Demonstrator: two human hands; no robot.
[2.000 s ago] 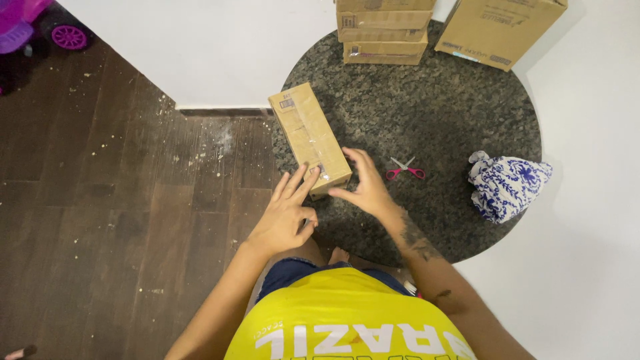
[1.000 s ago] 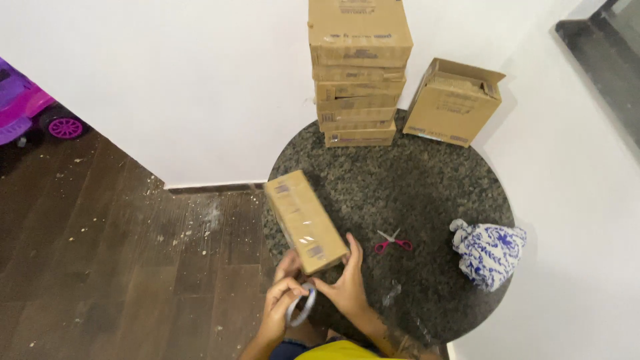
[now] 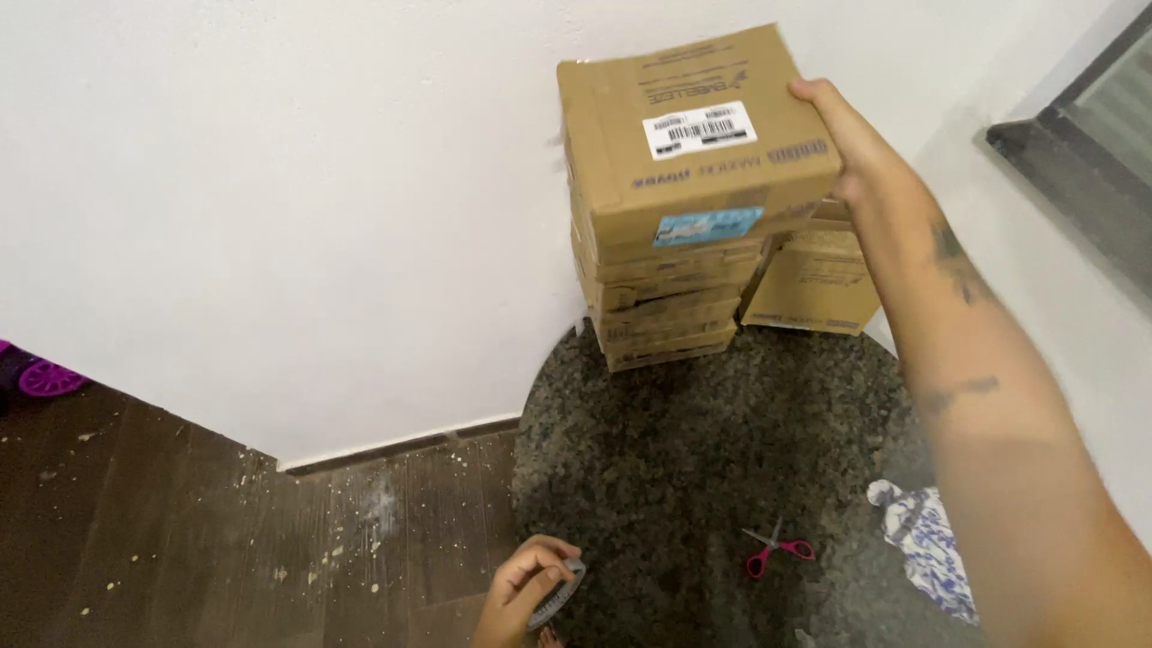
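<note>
My right hand (image 3: pixel 832 135) grips the right side of a cardboard box (image 3: pixel 693 135) at the top of a stack of cardboard boxes (image 3: pixel 670 324). The thumb lies on the box's upper face, which bears print and a white label; the other fingers are hidden. At the bottom of the view, my left hand (image 3: pixel 535 576) holds a roll of tape (image 3: pixel 558 594) near the edge of the round stone-topped table (image 3: pixel 684 450). Pink-handled scissors (image 3: pixel 772 547) lie on the table with their blades apart.
Another cardboard box (image 3: pixel 814 279) stands right of the stack. A blue-and-white patterned cloth (image 3: pixel 927 549) lies at the table's right, partly behind my right forearm. White walls (image 3: pixel 315 198) rise beyond, with a dark-framed opening (image 3: pixel 1080 162) at the upper right. A purple toy wheel (image 3: pixel 52 378) shows at left.
My right hand has moved from the long narrow box on the table up to the stack. That narrow box no longer shows on the table's near left. My left hand keeps the tape roll.
</note>
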